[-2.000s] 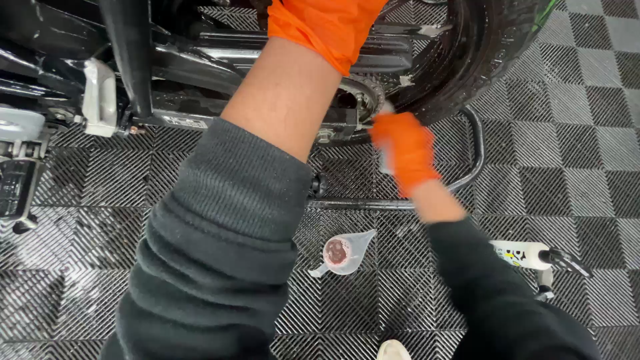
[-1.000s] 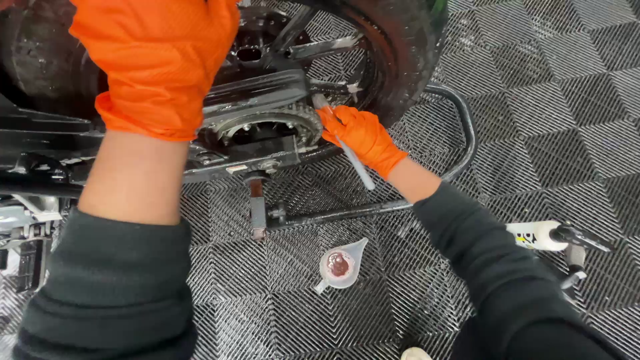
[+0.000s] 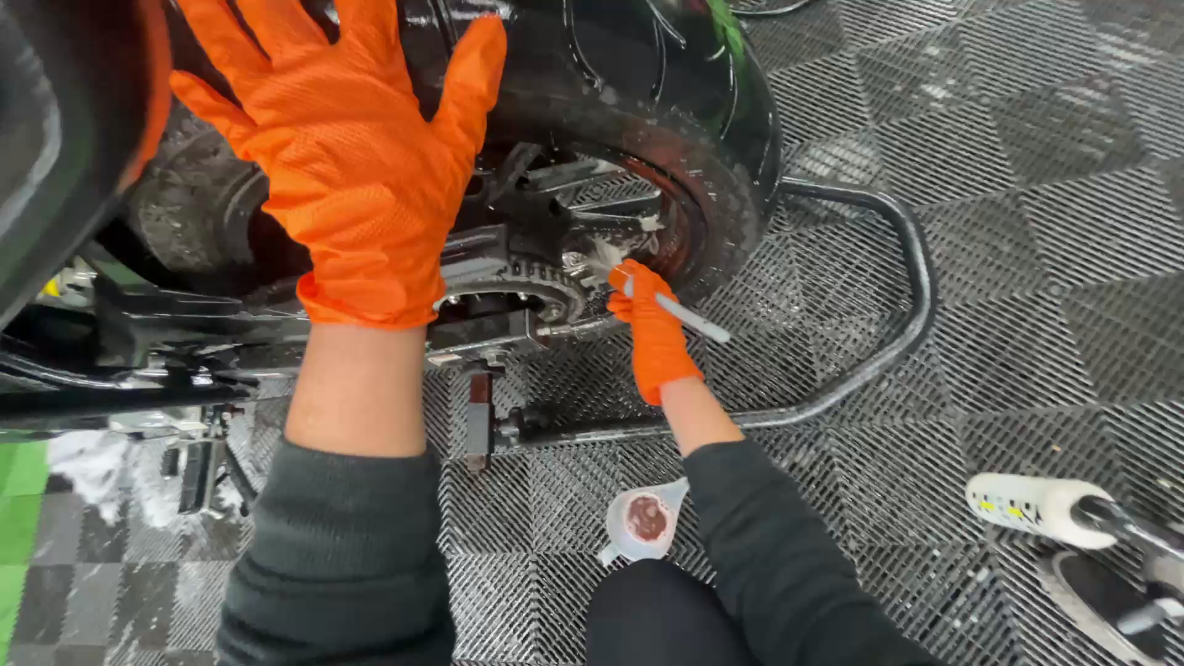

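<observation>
My left hand, in an orange glove, has its fingers spread over the upper part of a motorcycle tire; whether the palm touches it is hidden. Around the pale handle of a brush closes my right hand, gloved in orange too. The brush's bristles reach the wheel hub area beside the toothed sprocket. The black swingarm runs left from there. Below, a small translucent measuring cup holding reddish, foamy liquid stands on the floor.
A black tubular paddock stand curves around the wheel's right side. At the lower right lies a tool with a white cylindrical part and dark handle. Wet black and grey ribbed tiles cover the floor, with white foam at left.
My left hand has gone from a bent pose near the swingarm to spread fingers over the tire. My right hand still holds the brush, its bristles now at the hub. The view has shifted.
</observation>
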